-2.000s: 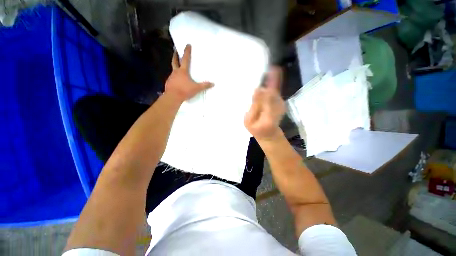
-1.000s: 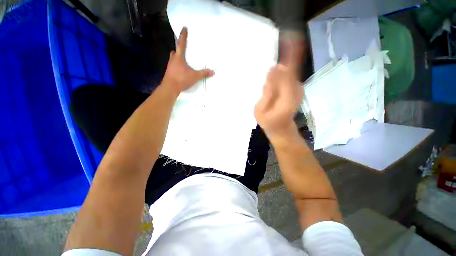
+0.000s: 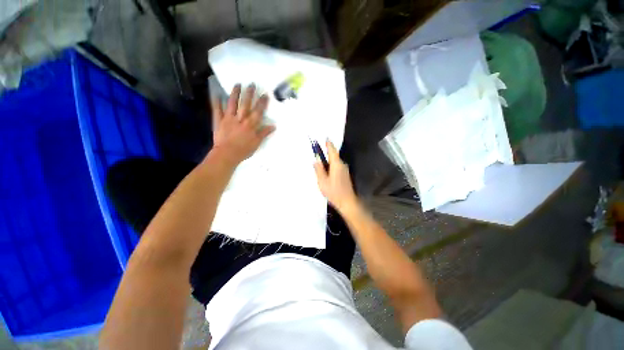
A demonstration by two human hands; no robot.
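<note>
A white fabric panel [image 3: 274, 184] lies in front of me and across my lap, with a frayed near edge. My left hand [image 3: 239, 126] rests flat on its upper left part, fingers spread. My right hand [image 3: 334, 174] grips the black handle of a mallet [image 3: 290, 87]. The mallet's yellow-green head is blurred and over the upper part of the panel; whether it touches the fabric I cannot tell. What lies beneath the panel is hidden, apart from a bit of grey by my left fingertips.
A blue plastic crate [image 3: 48, 205] stands at the left beside my leg. An open carton [image 3: 510, 195] at the right holds a pile of white panels [image 3: 455, 140]. A green rounded object [image 3: 516, 82] is behind it. White material [image 3: 48, 31] is at the upper left.
The mallet, blurred and raised at the right earlier, is now over the panel with its head visible. My right hand has moved left and lower. My left hand now lies with its fingers forward.
</note>
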